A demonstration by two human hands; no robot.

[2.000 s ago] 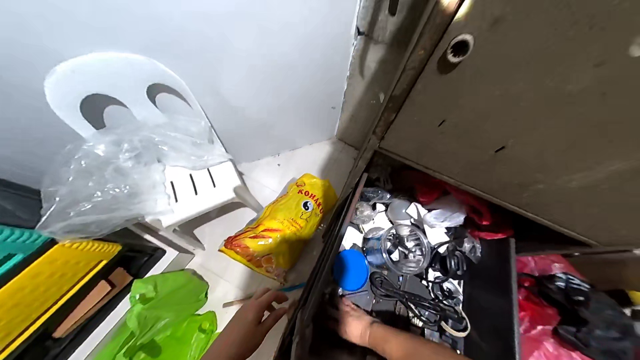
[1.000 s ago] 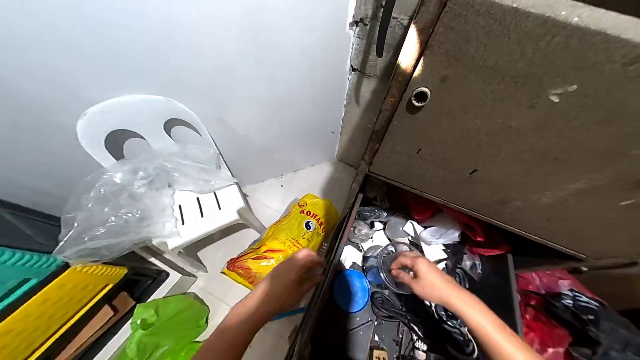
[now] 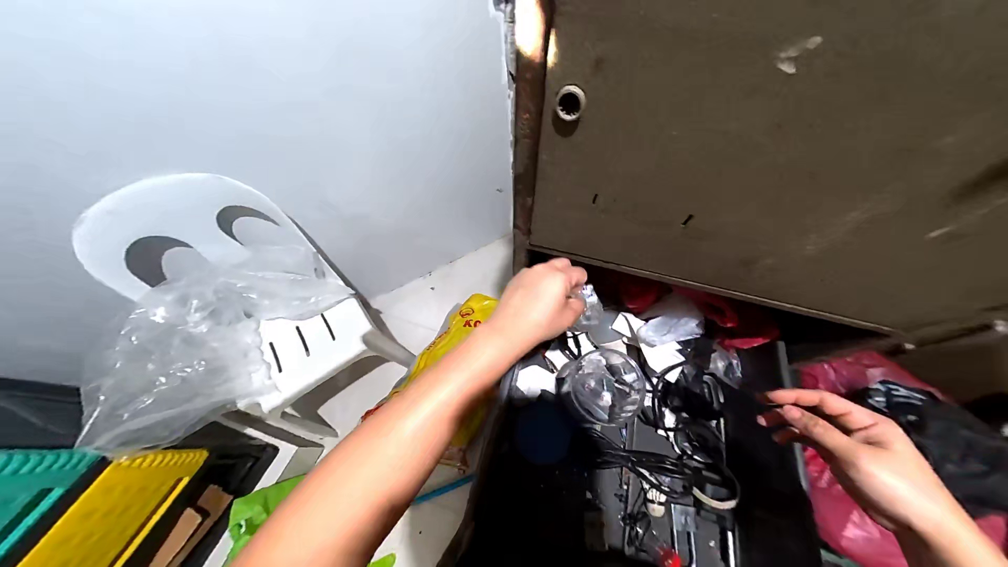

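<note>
My left hand (image 3: 543, 299) reaches to the back left of an open drawer (image 3: 795, 441), its fingers closed on a crumpled piece of clear plastic (image 3: 587, 307). Just in front of that hand lies a round clear plastic container (image 3: 605, 387). Over the drawer's right side hovers my right hand (image 3: 850, 449), fingers apart and holding nothing. Black cables (image 3: 654, 465) lie tangled between the hands, along with white paper pieces (image 3: 661, 354). A round blue lid (image 3: 543, 431) sits in shadow at the drawer's left.
A brown cabinet panel (image 3: 748, 157) rises behind the drawer. Pink plastic bags (image 3: 846, 504) are at its right. On the left are a yellow printed bag (image 3: 441, 346), a white plastic chair (image 3: 315, 346) under clear plastic sheeting (image 3: 181, 362), a green bag (image 3: 260, 504) and a yellow basket (image 3: 134, 496).
My left hand has moved from above the yellow bag to the back left of the drawer. My right hand has left the clear container and moved right.
</note>
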